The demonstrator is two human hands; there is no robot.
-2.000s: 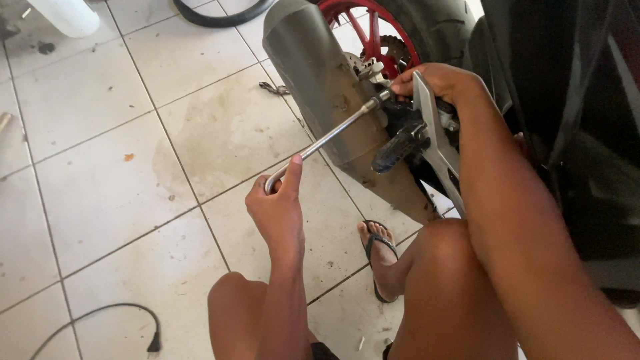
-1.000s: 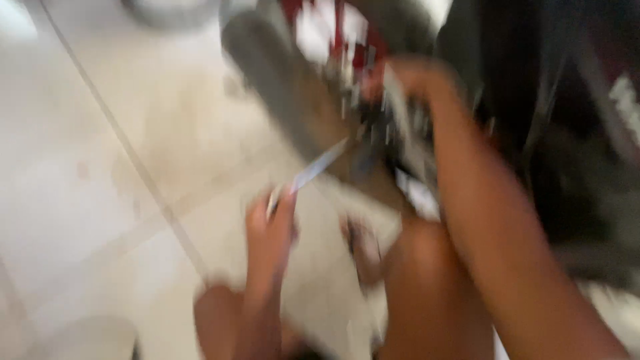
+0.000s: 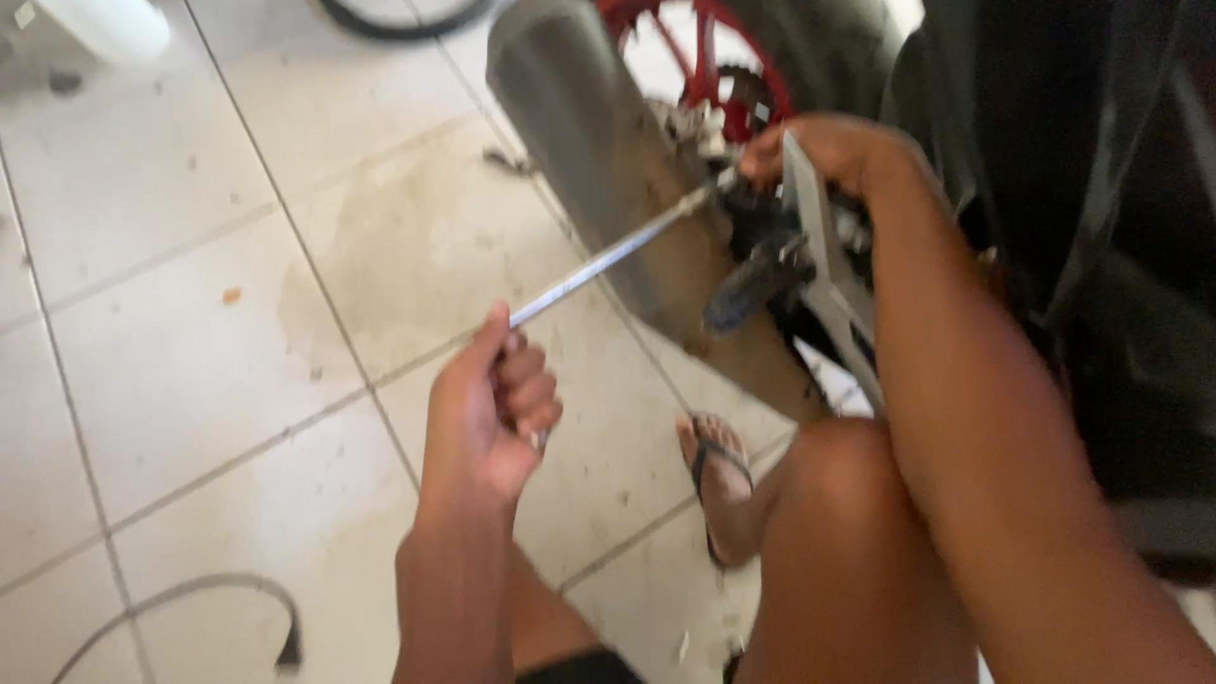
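Observation:
My left hand (image 3: 494,408) is closed around the lower end of a long metal wrench handle (image 3: 598,263). The handle slants up to the right, and its head lies at the motorcycle's rear hub area, over the exhaust silencer (image 3: 570,123). At that head is my right hand (image 3: 807,152), its fingertips by the end of the tool behind a grey metal bracket (image 3: 807,199); whether they grip the tool is hard to tell. Past my fingers shows the red wheel (image 3: 705,57). A dark rubber footpeg (image 3: 750,290) juts out below the tool's head.
Tiled floor (image 3: 380,247) with stains spreads to the left. A black cable with a plug (image 3: 290,646) lies at the lower left, a white container (image 3: 114,28) at the upper left, a black ring-shaped tyre or hose (image 3: 399,28) at the top. My sandalled foot (image 3: 717,475) is below the silencer.
My left hand stays on the handle, but its wrist has turned so that the curled fingers now show. My right hand remains by the tool's head.

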